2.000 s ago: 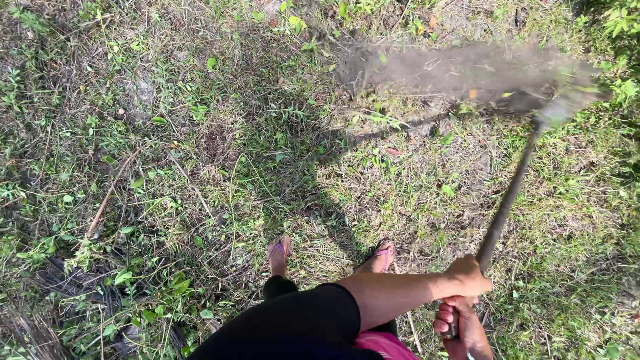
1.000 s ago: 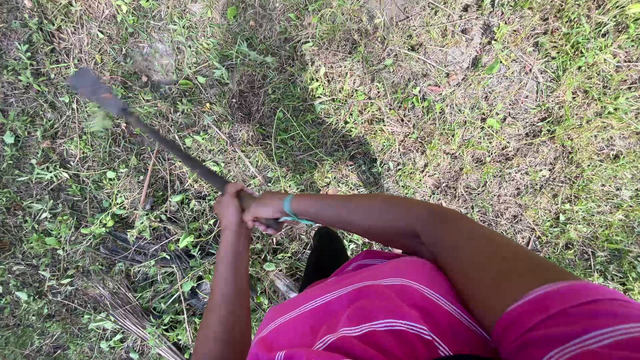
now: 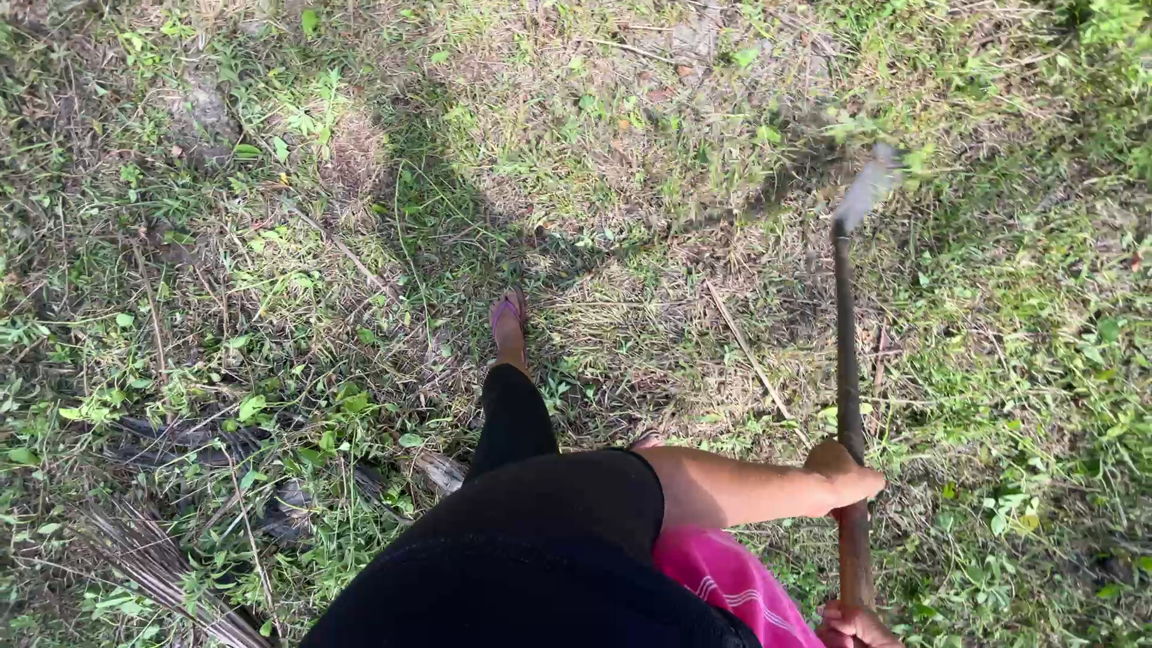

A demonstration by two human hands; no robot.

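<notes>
My left hand is closed around the dark wooden handle of a long-handled bladed tool at the right. Lower down, near the bottom edge, my right hand grips the same handle close to its end; part of this hand is cut off by the frame. The handle points up the view, and its blurred metal blade angles up to the right over the grass. Loose green bits show around the blade. Whether the blade touches the ground I cannot tell.
Grass, low weeds and dry cuttings cover the ground. My foot in a pink flip-flop stands near the middle, the other partly hidden. Dry palm-like stalks and a piece of wood lie lower left. A thin stick lies left of the handle.
Both hands and the tool have moved from the left side, where they were one second ago, to the right. Two seconds ago the tool was also on the right.
</notes>
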